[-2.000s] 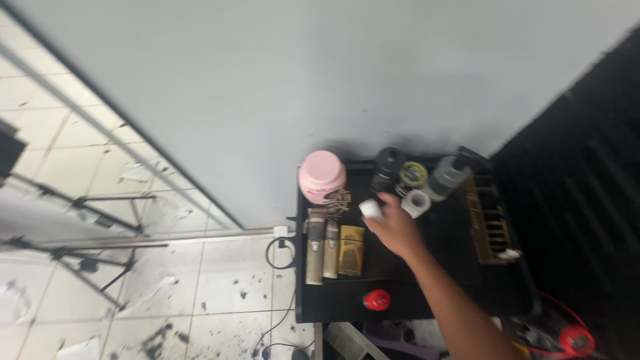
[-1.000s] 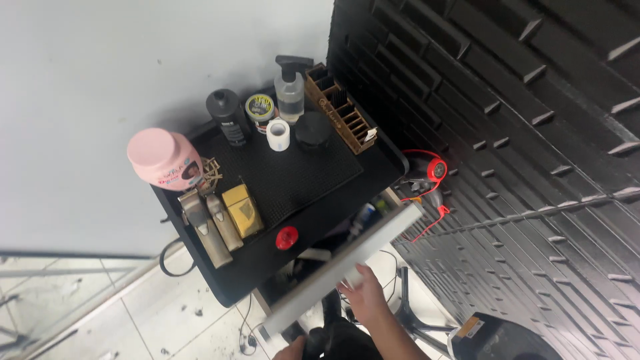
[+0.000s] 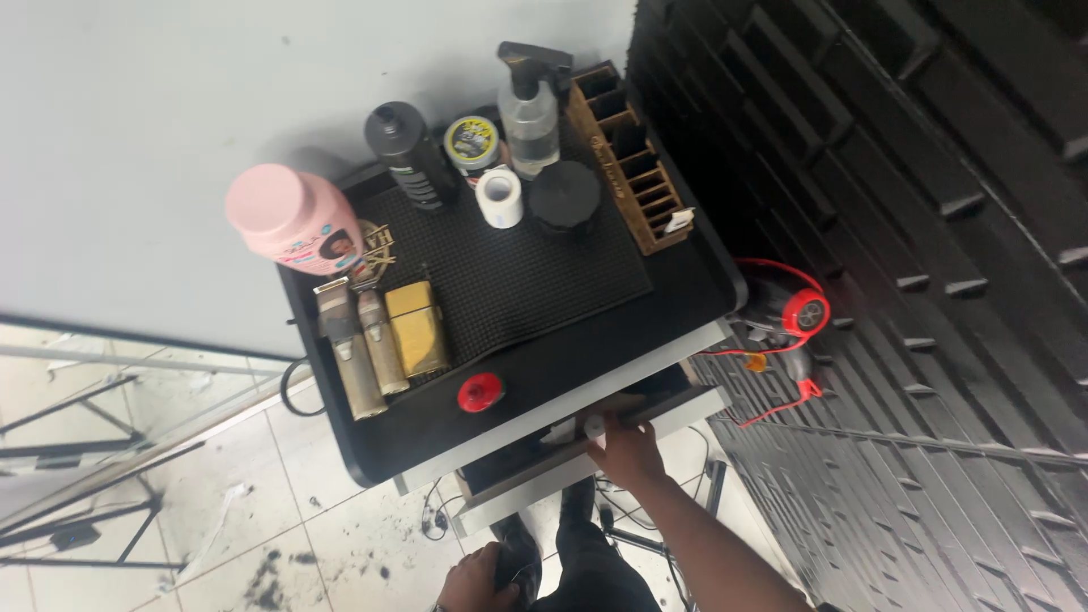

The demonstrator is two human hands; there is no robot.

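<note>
My right hand (image 3: 627, 455) reaches over the front of an open drawer (image 3: 595, 450) beneath the black trolley top (image 3: 544, 357). Its fingers are around a small whitish round item (image 3: 595, 427), whose kind is unclear. Pale crumpled material (image 3: 561, 432) lies in the drawer beside it. My left hand (image 3: 478, 582) is low at the bottom, against something dark near my legs; whether it grips it cannot be told. On the trolley's ribbed mat stand a white tape-like roll (image 3: 499, 197), a black lidded jar (image 3: 564, 200) and a yellow-lidded tub (image 3: 473, 144).
Two hair clippers (image 3: 350, 353) and a gold shaver (image 3: 416, 327) lie left, near a pink jar (image 3: 293, 219) and red knob-like item (image 3: 481, 392). Behind stand a dark bottle (image 3: 412, 157) and spray bottle (image 3: 529, 123). A wooden organiser (image 3: 633, 161) and red-corded hair dryer (image 3: 799, 314) are right.
My right hand, over the trolley top with a small white item two seconds ago, was at the drawer front one second ago and is now inside its opening. The drawer came into view open.
</note>
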